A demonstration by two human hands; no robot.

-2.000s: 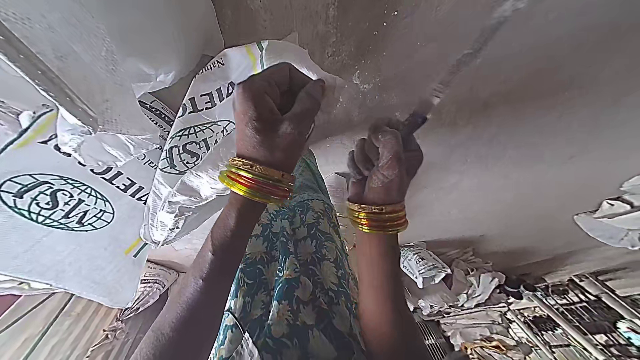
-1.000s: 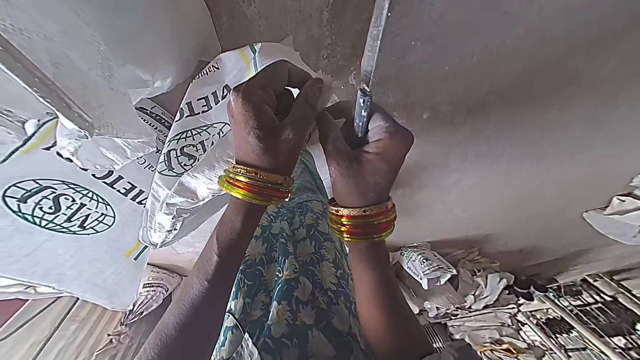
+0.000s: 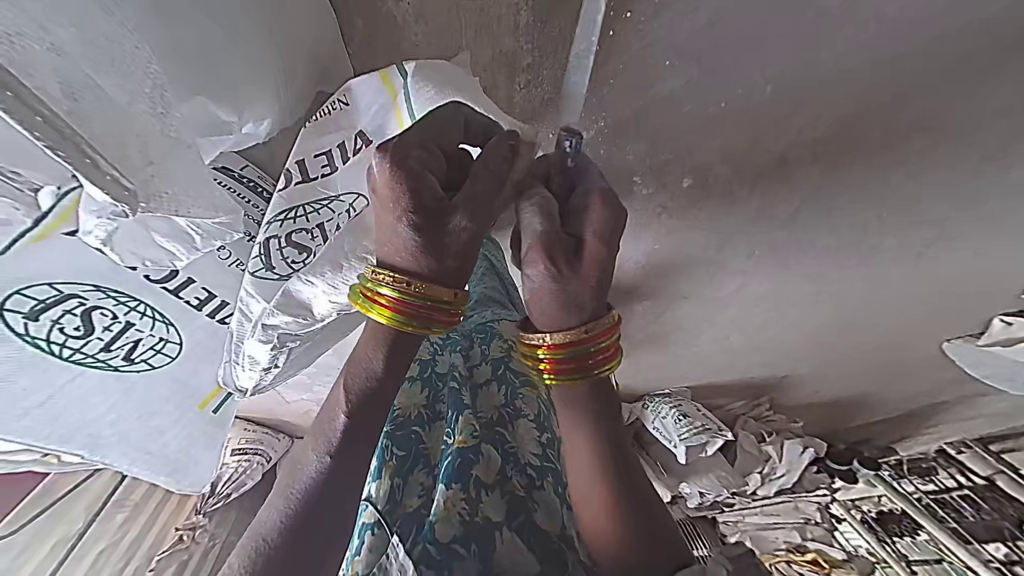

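Note:
My left hand [image 3: 440, 192] is raised in front of a white woven plastic sack [image 3: 300, 232] with green globe print. Its fingers are curled, thumb tip near the forefinger; whether something thin is between them cannot be told. Close beside it on the right, my right hand [image 3: 572, 240] is closed around the dark grip of a long, narrow, flat blade-like tool [image 3: 586, 56], which points up and away, blurred. Bangles circle both wrists. A blue floral cloth [image 3: 472, 448] shows between my forearms.
A second printed white sack [image 3: 96, 400] lies at the left, beside a pale sheet-covered shape [image 3: 176, 104]. Crumpled bags and scraps [image 3: 744, 456] lie lower right, near a rack of metal rods [image 3: 912, 504]. A pale dish-like object [image 3: 988, 360] is at the right edge.
My right hand moved left towards my left hand, then turned at the wrist with the tool still in it. The blade, slanted up-right two seconds ago, now stands more upright. My left hand has barely moved.

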